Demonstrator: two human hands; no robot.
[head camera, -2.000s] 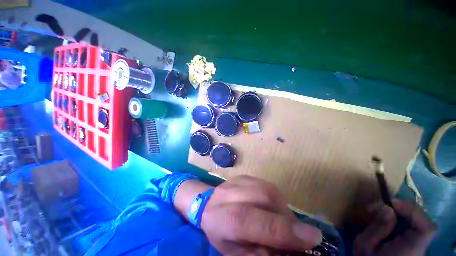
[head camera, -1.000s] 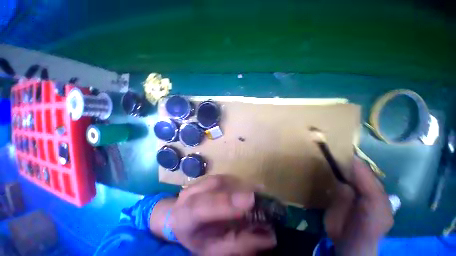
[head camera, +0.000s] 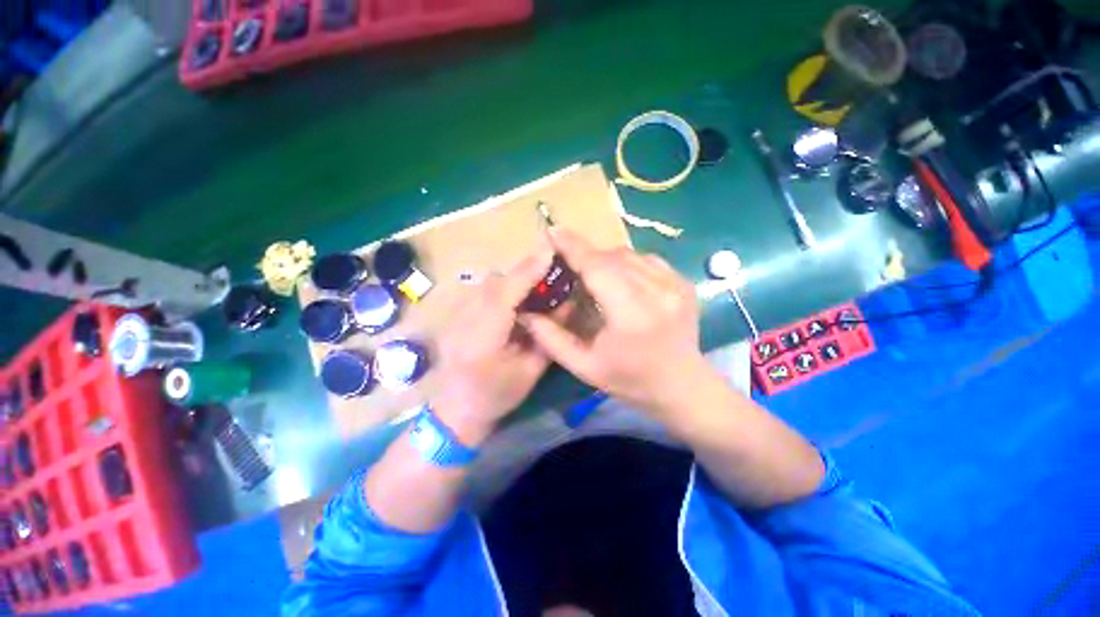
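Observation:
My left hand (head camera: 485, 356) and my right hand (head camera: 639, 319) are close together over the cardboard sheet (head camera: 507, 223). Between their fingertips they hold a dark watch case (head camera: 550, 287), its face showing small red and white marks. A thin tool (head camera: 545, 213) with a pale tip points up from my right hand's fingers; its rest is hidden. Several round black discs (head camera: 375, 307) lie on the left of the cardboard, one reflecting white. A small silver-white rectangle with a yellow end (head camera: 415, 286) lies beside them.
Red parts trays stand at left (head camera: 151, 512), far side (head camera: 362, 30) and right (head camera: 812, 350). A solder spool (head camera: 157, 344), green spool (head camera: 217, 382) and crumpled yellowish lump (head camera: 286, 265) are at left. Masking tape (head camera: 657, 151), a white disc on a cable (head camera: 723, 264) and a red-orange handled tool (head camera: 953, 217) are right.
The view has shifted and shows more of the right side. My hands have come together around the watch case, whose lit face now shows. The thin tool is closer to the case.

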